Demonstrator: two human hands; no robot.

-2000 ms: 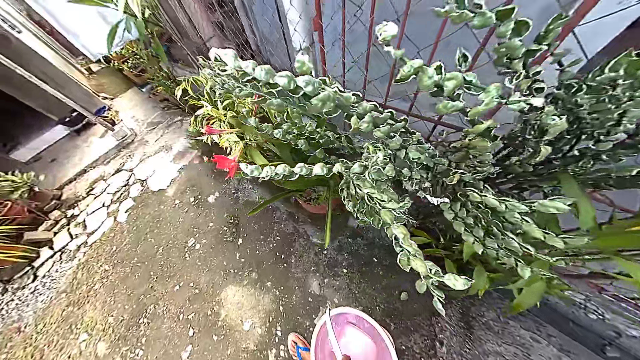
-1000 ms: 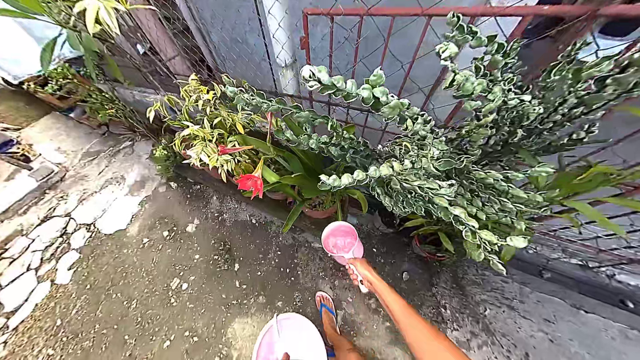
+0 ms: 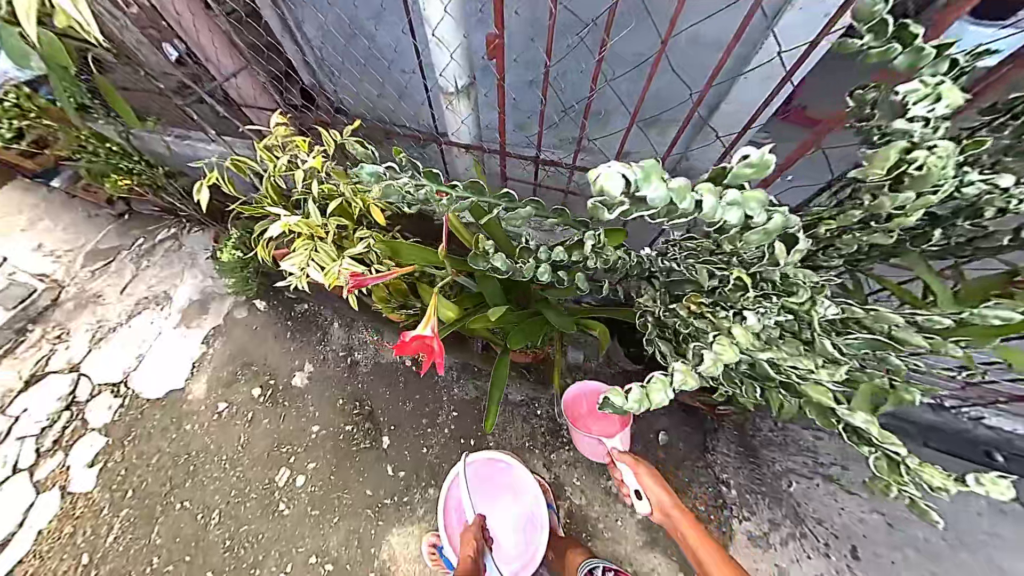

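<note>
My right hand (image 3: 645,486) grips the white handle of a pink plastic dipper (image 3: 590,420), which is held out over the ground by the plants. The dipper's rim meets the tip of a variegated leafy stem (image 3: 652,392) in the view. My left hand (image 3: 474,538) is closed on the handle of a pink pail (image 3: 520,512) at the bottom, above my feet. Pinkish liquid seems to be in the pail. A red trumpet-shaped flower (image 3: 422,346) hangs left of the dipper, over the pavement.
Behind the plants stand a chain-link fence (image 3: 360,72) and red metal bars (image 3: 596,88). A yellow-green shrub (image 3: 320,216) grows at left, and long variegated branches (image 3: 744,320) reach out at right. Broken pale paving stones (image 3: 120,344) lie at far left. A terracotta pot (image 3: 530,354) sits under the leaves.
The right hand with the dipper was out of view two seconds ago and came into view a second ago. The left hand and pail now show more fully. The view has shifted.
</note>
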